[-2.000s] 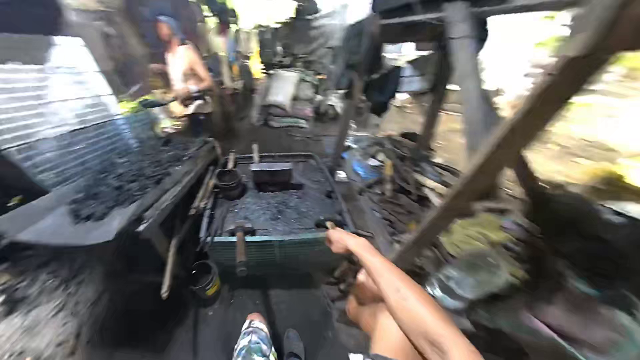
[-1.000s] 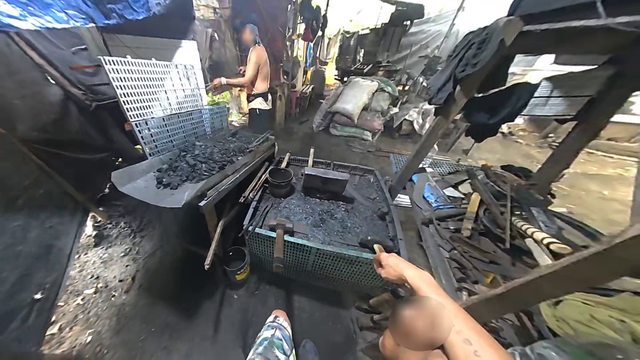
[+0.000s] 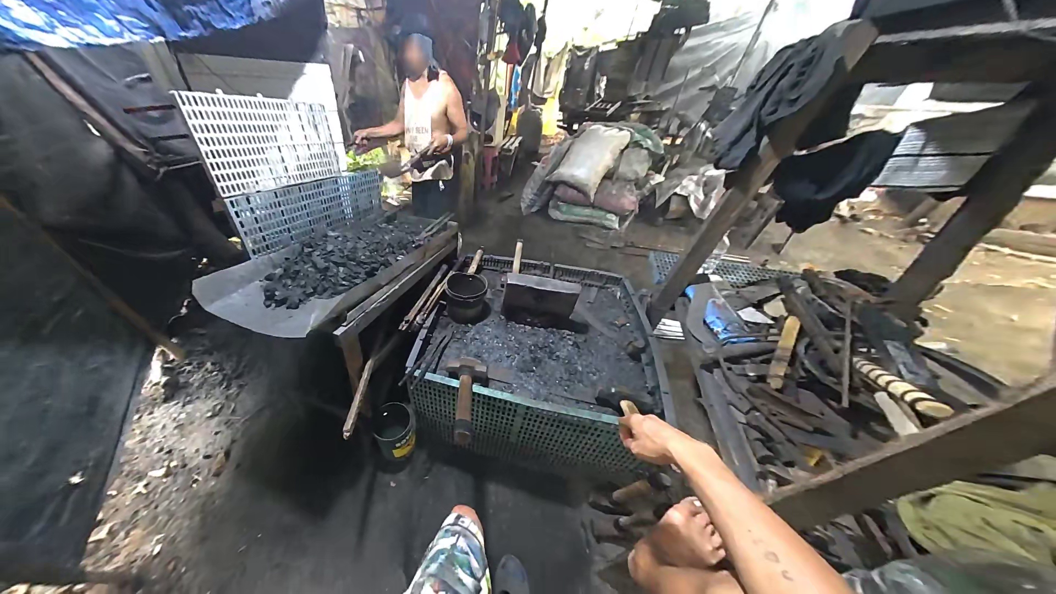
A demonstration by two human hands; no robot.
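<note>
My right hand [image 3: 652, 437] is closed around the light wooden handle [image 3: 629, 408] of a tool at the near right corner of a forge hearth [image 3: 528, 404] with perforated green sides. Something dark lies beside that handle; I cannot tell what kind of tool it is. My left hand is not in view. A hammer [image 3: 465, 396] rests over the hearth's near edge, its handle hanging down. On the ash and charcoal bed [image 3: 536, 351] stand a black pot [image 3: 467, 295] and an upright dark metal plate or block [image 3: 540, 299]. Bare skin with toes or knuckles shows below my forearm.
Charcoal [image 3: 338, 260] lies on a sheet at the left. A bucket [image 3: 393, 433] stands by the hearth. Scrap wood and metal [image 3: 800, 355] lie at the right, near slanted timber posts. Behind are stacked sacks [image 3: 590, 165] and a standing person [image 3: 429, 115] holding tools.
The view has swung to the right and steadied since the first frame, then shifted slightly. My right hand stays at the hearth's near right corner, on the handle.
</note>
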